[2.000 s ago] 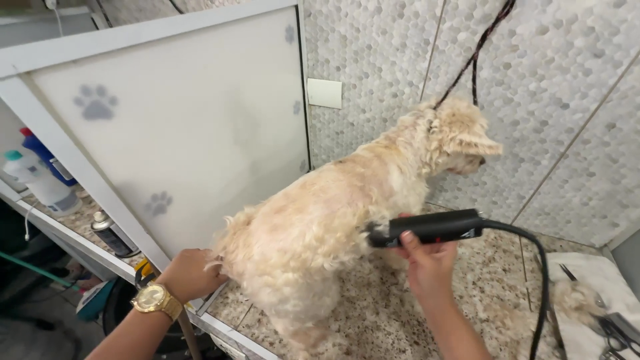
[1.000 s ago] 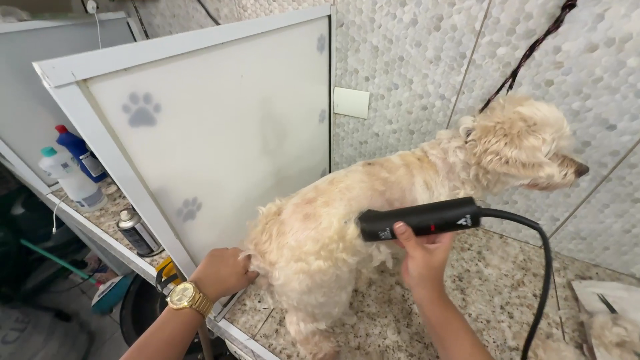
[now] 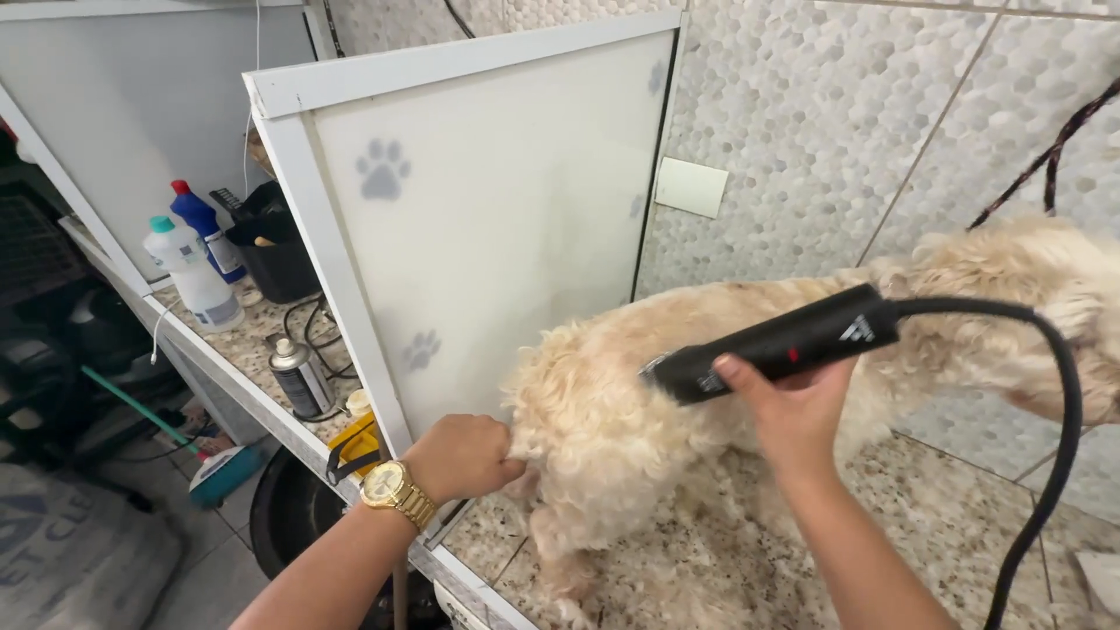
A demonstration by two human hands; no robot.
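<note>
A cream curly-haired dog [image 3: 612,385] stands on a speckled granite table [image 3: 744,560], its rear toward the left and its head partly cut off at the right edge. My right hand [image 3: 792,411] grips a black corded electric clipper [image 3: 779,346], its blade end against the coat at the dog's hip. Below the clipper, loose hair lies on the granite. My left hand [image 3: 464,455], with a gold watch [image 3: 398,494] at the wrist, is closed at the dog's rear and seems to hold its tail; the fingers are partly hidden. A braided dark cord [image 3: 1032,166] runs up from the dog's neck area.
A white-framed frosted panel [image 3: 490,210] with paw prints stands left of the dog. Behind it are a clear bottle [image 3: 197,276], a blue bottle [image 3: 206,227], a spray can [image 3: 302,381] and a black container [image 3: 276,262]. A black tub [image 3: 293,516] and a teal broom [image 3: 223,472] are below.
The clipper has moved from the dog's side back toward its hip and is now tilted. My left hand has stayed at the dog's rear. The view has shifted left.
</note>
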